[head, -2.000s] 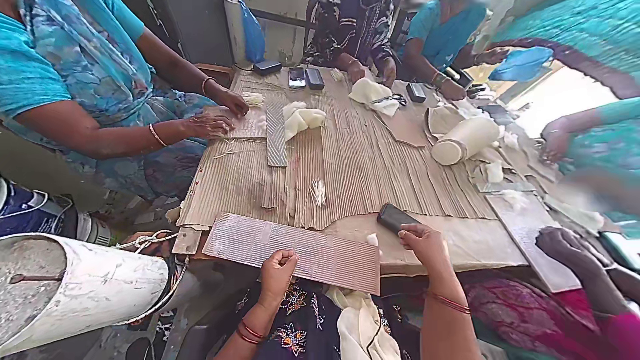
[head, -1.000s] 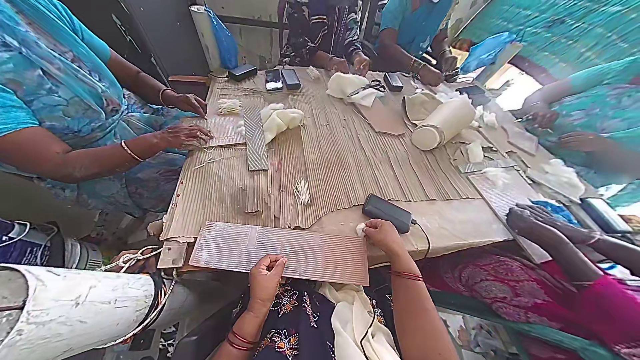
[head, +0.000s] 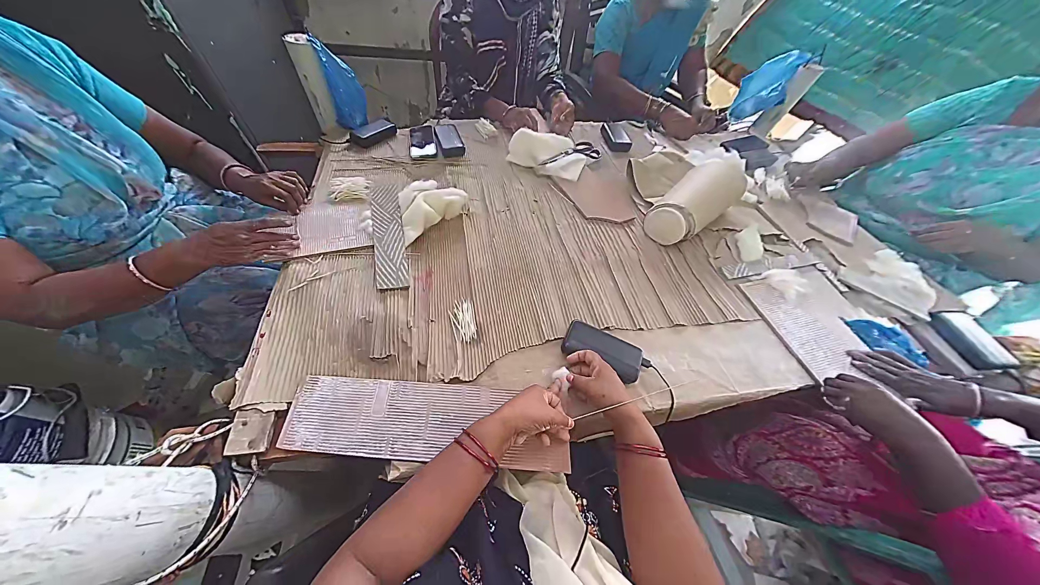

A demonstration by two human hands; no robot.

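My left hand (head: 538,416) is over the right end of a ribbed board (head: 406,421) at the near table edge, its fingers closed on a thin stick (head: 617,406) that points up to the right. Beside it, my right hand (head: 597,382) pinches a small tuft of white cotton (head: 561,375); the two hands nearly touch. Just behind the right hand lies a dark rectangular device (head: 603,349) with a black cable. A small bundle of white wicks (head: 464,321) rests on the corrugated cardboard (head: 520,268) farther in.
Co-workers' hands rest on ribbed boards at left (head: 333,230) and right (head: 800,325). Farther back are a cylindrical roll (head: 695,199), scissors (head: 573,153) on white cloth, a patterned strip (head: 390,236) and phones (head: 423,142). A large white pipe-like cylinder (head: 97,520) stands at lower left.
My right hand has left the dark device it touched two seconds ago and now holds cotton. My left hand has moved right along the board, and a thin stick now shows between my hands.
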